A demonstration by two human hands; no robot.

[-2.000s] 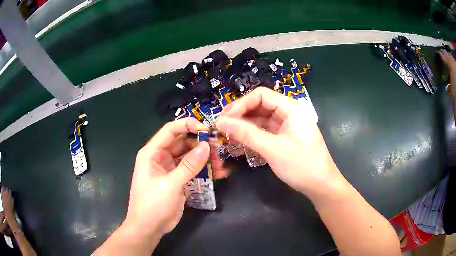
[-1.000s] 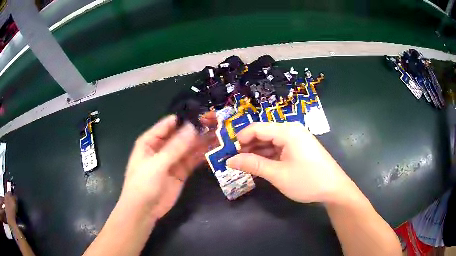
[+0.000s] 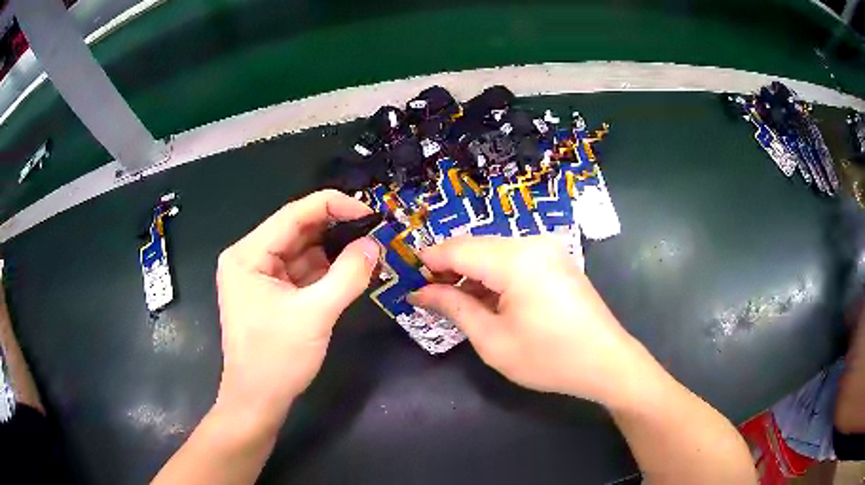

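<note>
A keypad circuit board (image 3: 402, 288), blue above and pale below, lies tilted in front of the board pile (image 3: 455, 204). My right hand (image 3: 517, 308) grips its right edge between thumb and fingers. My left hand (image 3: 289, 284) is at its upper left, with thumb and index finger around a black end part (image 3: 349, 230). The contact at the left fingertips is partly hidden. The pile is fanned, with black ends away from me, orange flex cables and pale lower parts towards me.
A single board (image 3: 156, 260) lies at the left. A small bunch of boards (image 3: 789, 142) lies at the far right. A pale rail (image 3: 285, 118) with a metal post runs behind, with a green surface (image 3: 379, 52) beyond. Other people's arms show at both side edges; a small pale piece lies on the green surface.
The blurred left hand has come to rest by the board's upper left. The right hand still holds the board, which has shifted slightly left and up. A small piece now shows beyond the rail at left.
</note>
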